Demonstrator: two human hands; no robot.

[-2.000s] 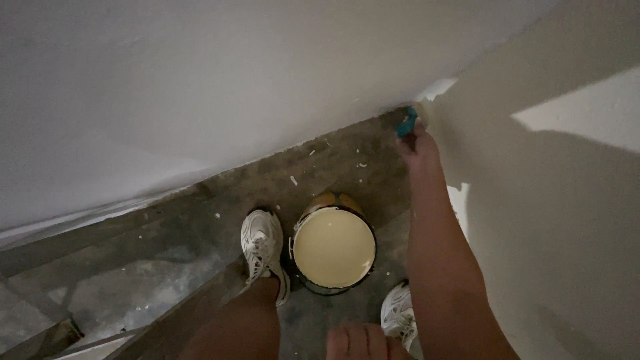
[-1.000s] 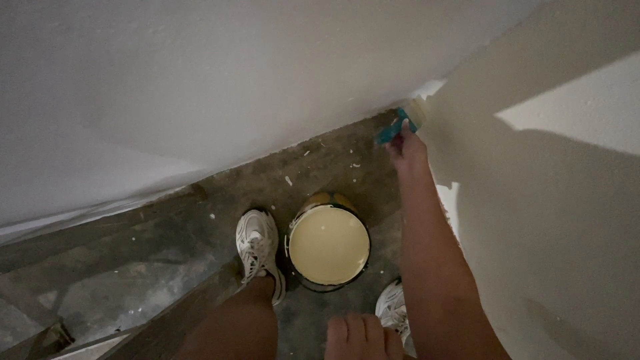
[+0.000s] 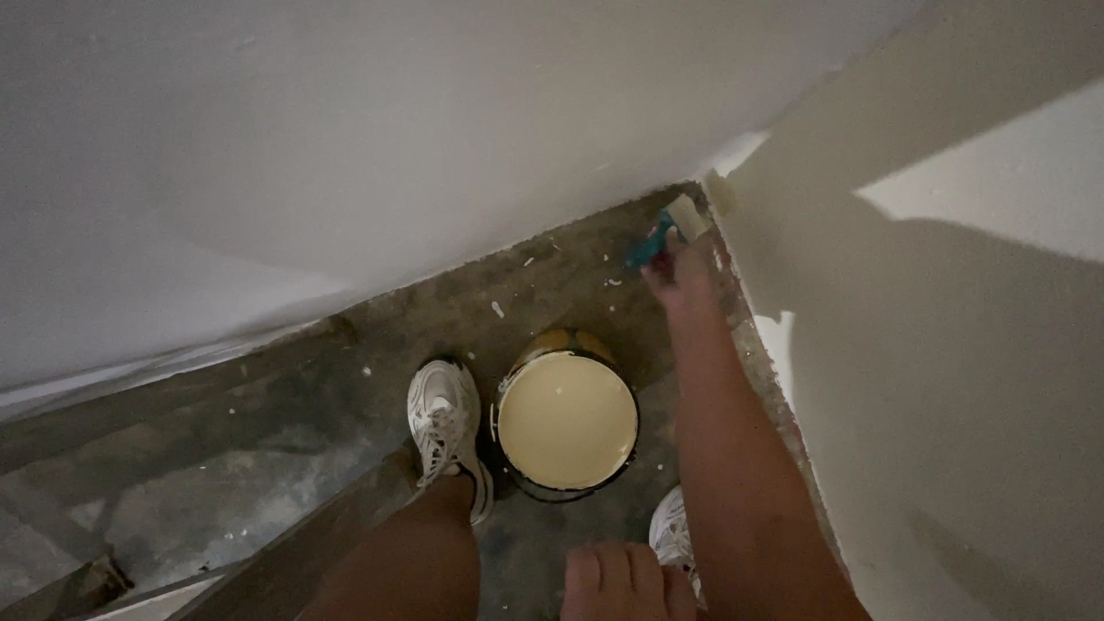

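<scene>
My right hand [image 3: 680, 274] grips a paintbrush by its teal handle [image 3: 650, 245]. The brush's pale, paint-coated bristles [image 3: 688, 217] point up and right, close to the wall corner. Below and left of that hand a bucket of cream paint [image 3: 567, 421] stands on the floor between my feet. My left hand [image 3: 623, 583] is at the bottom edge with its fingers curled; its palm side and anything in it are hidden.
A pale wall [image 3: 345, 147] runs along the far side and meets the right wall [image 3: 931, 362] in a corner. White sneakers [image 3: 442, 418] flank the bucket. Wooden boards [image 3: 336, 517] lie at lower left. Paint specks dot the concrete floor [image 3: 483, 302].
The brush was up at the corner, its bristles against the right wall one second ago; now it is lower, over the floor edge. My left hand has stayed low in view.
</scene>
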